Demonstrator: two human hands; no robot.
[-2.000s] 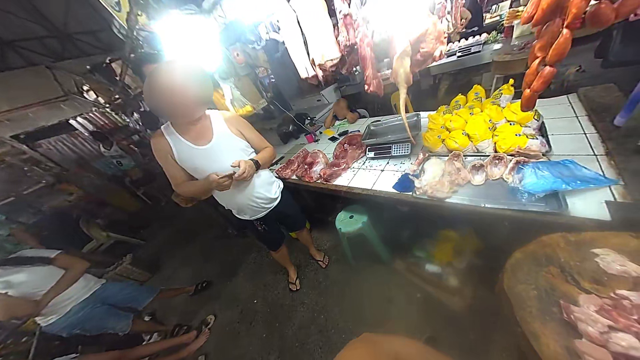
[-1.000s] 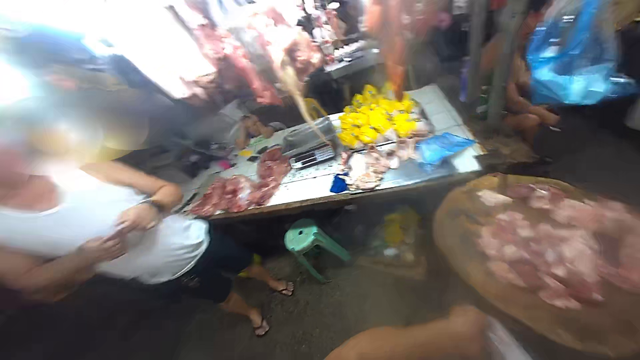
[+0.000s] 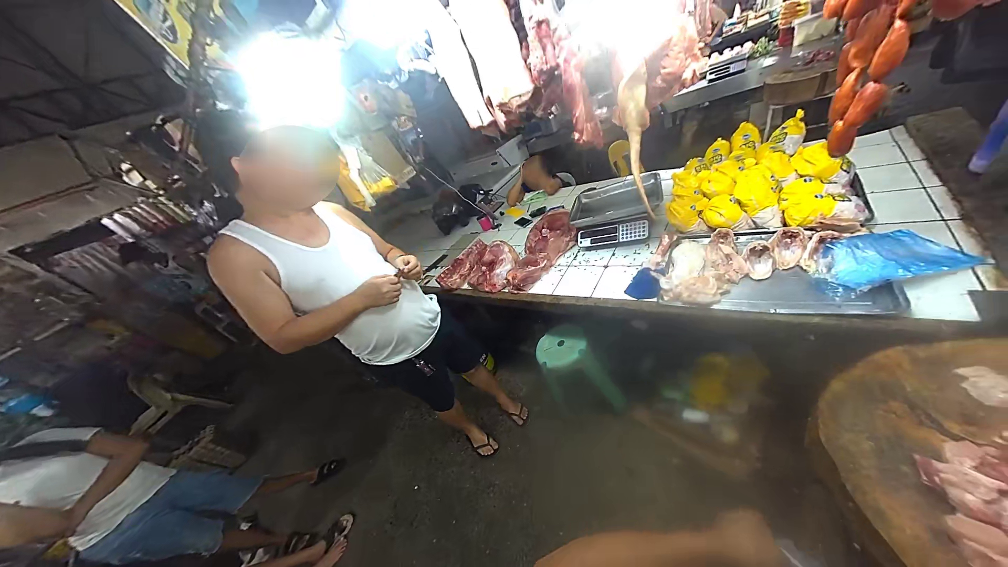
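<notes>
At the bottom edge, blurred and partly cut off, my left hand (image 3: 744, 539) and forearm reach toward the right. A pale, blurred edge shows just past the hand; whether the hand holds it cannot be told. My right hand is out of view. To the right of my left hand stands a round wooden chopping block (image 3: 874, 402) with pieces of raw meat (image 3: 972, 504) on it.
A person in a white tank top (image 3: 354, 291) stands by a tiled counter (image 3: 606, 281). Yellow-wrapped packs (image 3: 756, 189), raw meat cuts (image 3: 480, 266) and a digital scale (image 3: 613, 235) lie on it. A green stool (image 3: 563, 348) stands below. Sausages (image 3: 866, 102) hang above. Another person (image 3: 157, 504) sits at lower left.
The view swung toward the chopping block and back. My left forearm shows low in all frames; a pale, blurred thing by the hand showed more fully one second ago.
</notes>
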